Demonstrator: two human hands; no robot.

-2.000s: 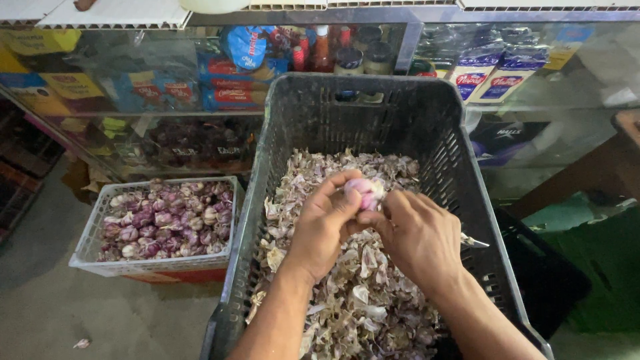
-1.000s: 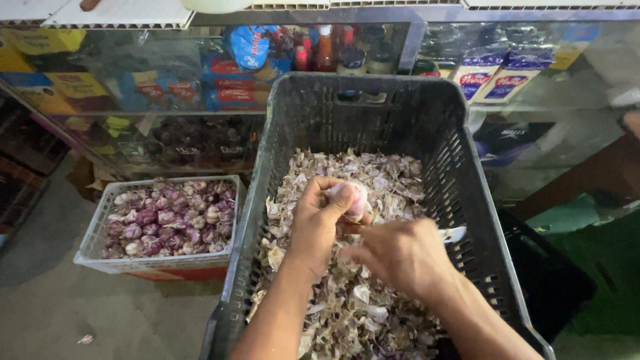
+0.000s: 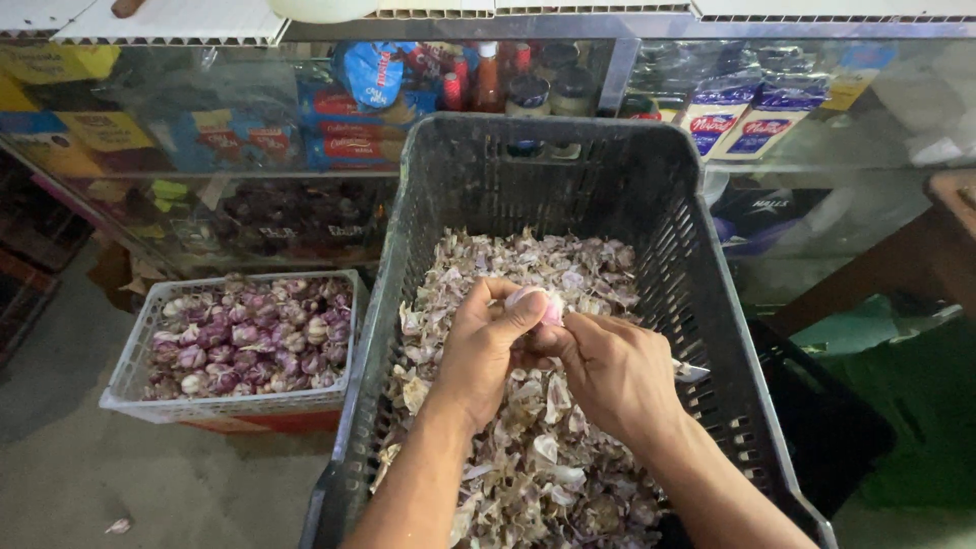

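Above a black plastic crate [image 3: 560,141] filled with papery garlic skins [image 3: 526,427], my left hand [image 3: 484,347] grips a pinkish-white garlic bulb [image 3: 555,306] between thumb and fingers. My right hand [image 3: 618,366] is against the bulb's near right side, its thumb and forefinger pinching at the surface. A pointed metal blade [image 3: 692,372], likely of a small knife, sticks out beyond the outer edge of my right hand; the hand hides its handle.
At left, a white plastic crate [image 3: 229,408] of purple garlic bulbs [image 3: 252,335] rests on something red. Behind stands a glass display case [image 3: 621,72] with packaged goods and bottles. A green crate [image 3: 915,435] is at right. A garlic piece [image 3: 118,526] lies on the floor.
My right hand was a little apart from the bulb one second ago, with the blade showing; now its fingers are back against the bulb. My left hand has kept hold of the bulb.
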